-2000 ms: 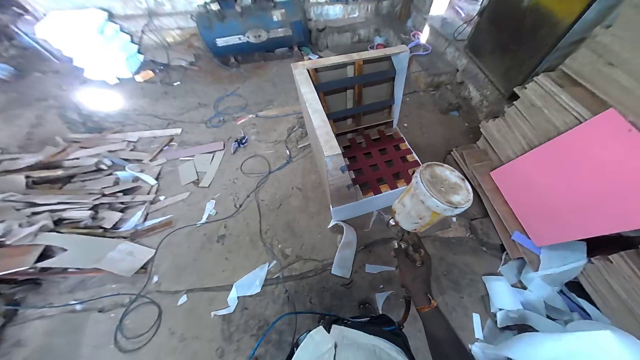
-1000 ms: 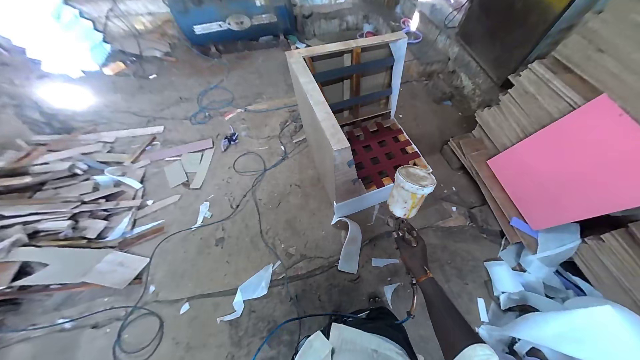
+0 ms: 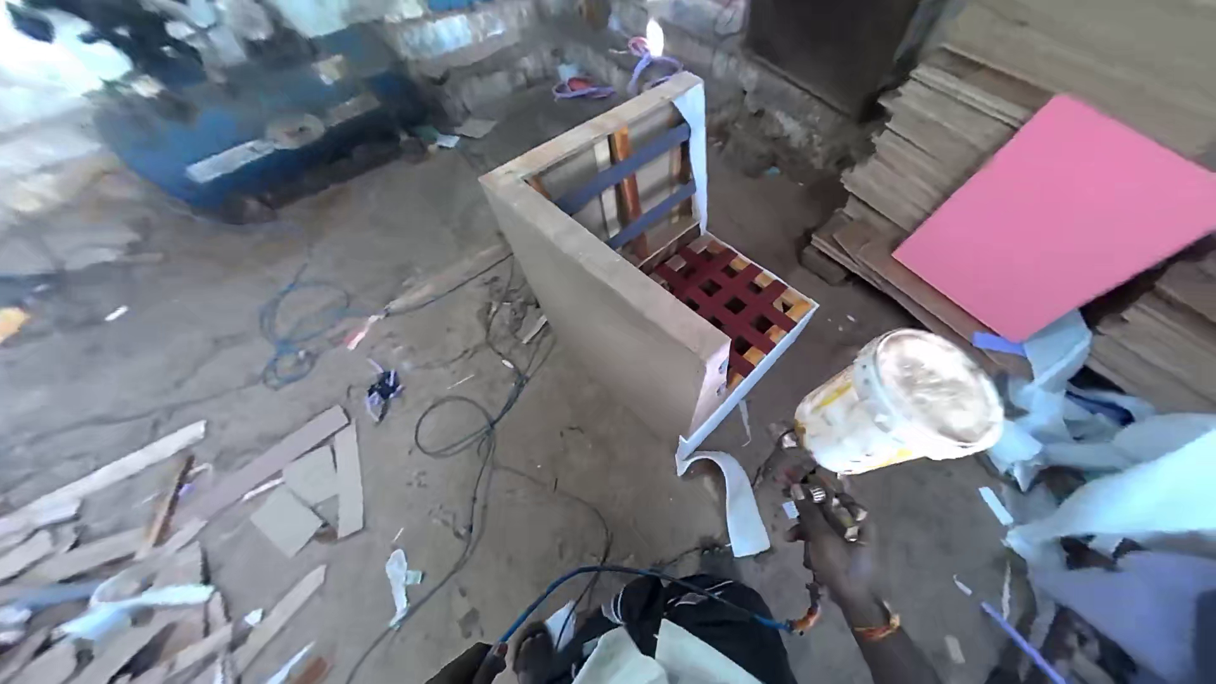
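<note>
My right hand (image 3: 836, 546) grips a spray gun (image 3: 825, 502) with a whitish, yellow-stained cup (image 3: 860, 413) on it, its round lid tilted toward me. A blue air hose (image 3: 665, 575) runs to the gun. Just beyond stands a wooden seat frame (image 3: 608, 313) with one board-covered side, crossed dark red webbing (image 3: 727, 290) on the seat and dark blue straps (image 3: 622, 171) across the back. A white strip (image 3: 746, 503) hangs from its near corner onto the floor. My left hand (image 3: 465, 665) shows partly at the bottom edge; what it holds is unclear.
Board offcuts (image 3: 180, 570) litter the floor at left, with black cables (image 3: 484, 446) between them and the frame. A blue tank (image 3: 256, 133) lies at the back left. Stacked boards (image 3: 931, 152), a pink sheet (image 3: 1054, 218) and crumpled white material (image 3: 1130, 503) are at right.
The gun and its cup have moved to the right, away from the frame's near corner. My left hand has come into view at the bottom edge. The view has shifted somewhat.
</note>
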